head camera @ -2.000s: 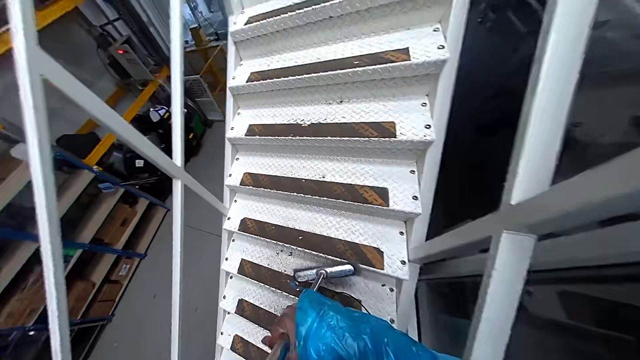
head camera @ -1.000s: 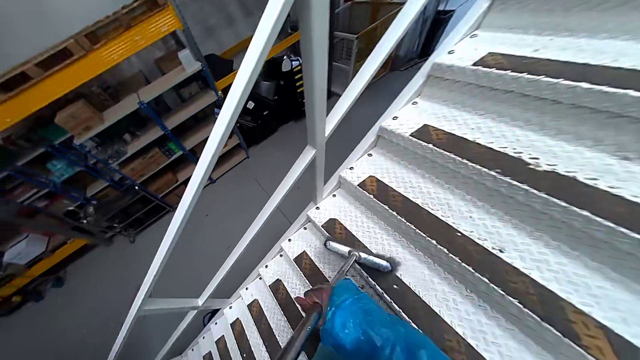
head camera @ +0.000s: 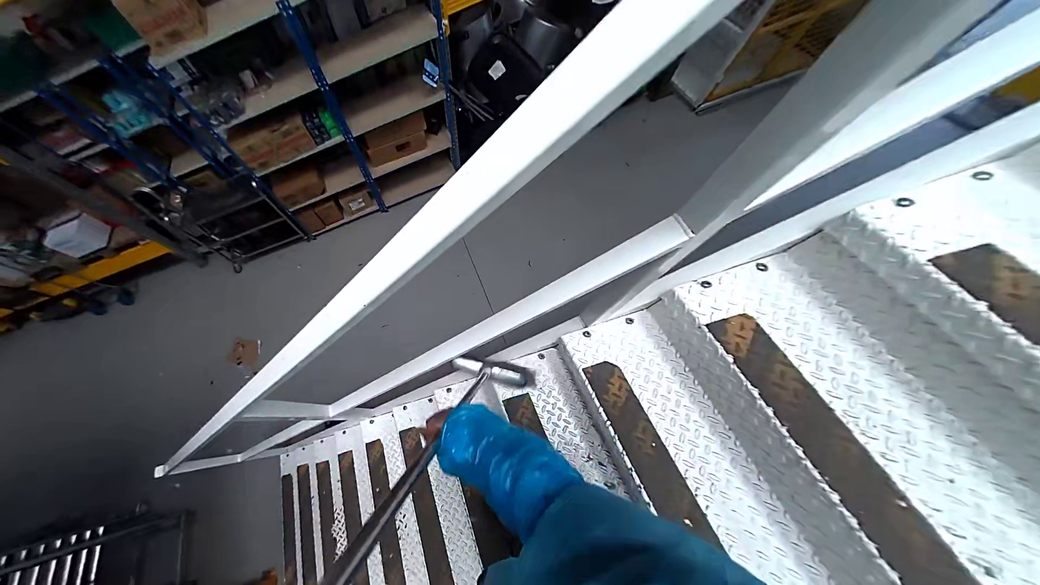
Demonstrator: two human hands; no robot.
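My right hand (head camera: 436, 424), in a blue plastic sleeve cover (head camera: 500, 455) pulled over a dark teal sleeve, is closed around the metal pole of a long-handled floor tool (head camera: 382, 520). The tool's T-shaped metal head (head camera: 491, 371) lies at the railing-side end of a white diamond-plate stair tread (head camera: 556, 398), close to the lower rail. Whether the head is a vacuum nozzle or a brush, I cannot tell. Worn dark anti-slip strips (head camera: 650, 447) run along the treads. My left hand is out of view.
A white metal railing (head camera: 487, 203) slants along the left side of the stairs. Beyond it lies a grey floor (head camera: 390, 301) with a scrap of cardboard (head camera: 245, 353). Blue-framed shelving (head camera: 325, 89) with boxes stands at the upper left, and a metal rack (head camera: 97, 552) at the lower left.
The view has swung strongly around. My right hand has kept its grip on the pole, and the tool's head has moved from farther in on the treads to their railing-side end.
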